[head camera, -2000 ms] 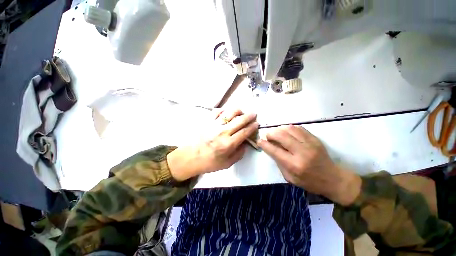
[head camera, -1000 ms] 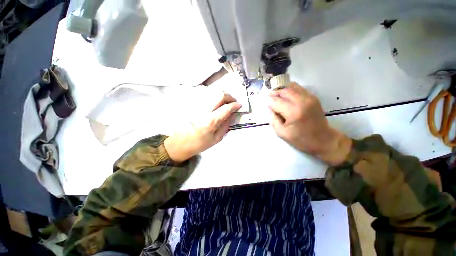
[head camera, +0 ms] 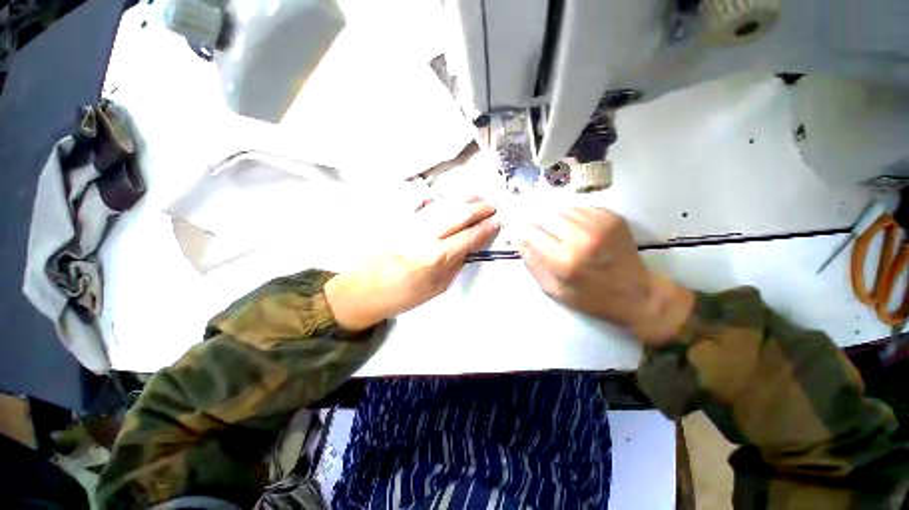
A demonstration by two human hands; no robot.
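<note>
The light fabric piece [head camera: 259,204] lies on the white table, nearly lost in the glare, and runs right to my left hand. A strip of the dark brown piece [head camera: 449,164] shows beyond my left fingers, left of the needle. My left hand [head camera: 414,264] rests on the fabric with its fingertips just in front of the presser foot [head camera: 518,177]. My right hand [head camera: 588,264] is at the near right of the foot, fingers bent together. Glare hides what is at its fingertips. The tension dial [head camera: 594,176] is just beyond it.
The white machine head [head camera: 638,60] spans the top. Orange-handled scissors [head camera: 877,261] lie at the right edge. Crumpled grey-beige cloth with dark brown ends [head camera: 60,249] lies at the left edge. A grey-white bottle-shaped fixture [head camera: 279,60] stands upper left.
Both hands have moved from the table's near part up to the presser foot with the fabric. Since one second ago, my right hand has come down off the dial area. The view has shifted slightly.
</note>
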